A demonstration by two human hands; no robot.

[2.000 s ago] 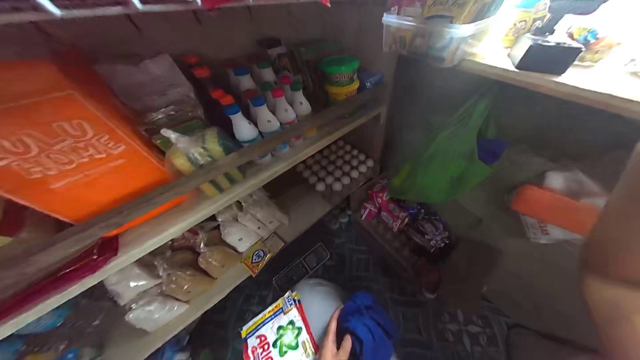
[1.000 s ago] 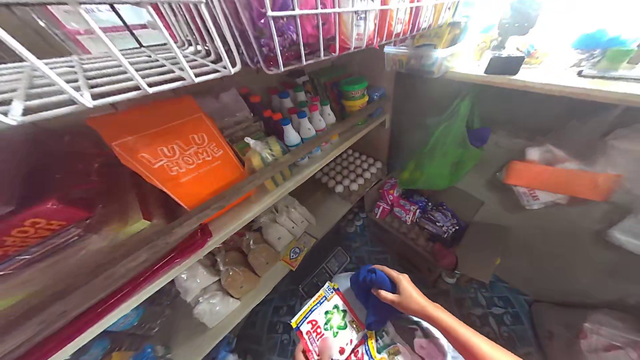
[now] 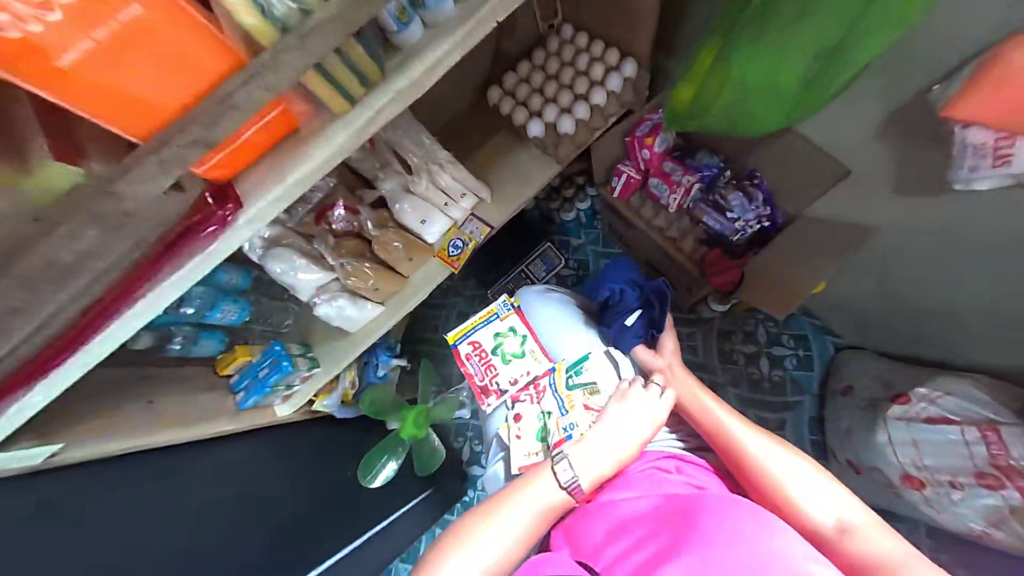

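Observation:
A dark blue cloth (image 3: 628, 300) is bunched in my right hand (image 3: 662, 352), over my pale-clothed knee. My left hand (image 3: 632, 412), with a metal watch at the wrist, lies against the fingers of my right hand; whether it grips anything is hidden. An Ariel detergent packet (image 3: 500, 352) lies tilted on my leg, left of both hands. More detergent packets (image 3: 552, 412) overlap below it, beside my left hand, and a green and white packet (image 3: 584, 376) shows near its fingertips.
Wooden shelves (image 3: 448, 280) at left hold bagged powders (image 3: 360, 268) and an egg tray (image 3: 564, 80). A green fan (image 3: 412, 422) stands below them. An open carton (image 3: 640, 232) of packets, a keypad phone (image 3: 528, 272) and a white sack (image 3: 920, 448) surround my legs.
The view has swung downward. My left hand, at the Ariel packet one second ago, now meets my right hand by the blue cloth. My right hand was away from the cloth two seconds ago.

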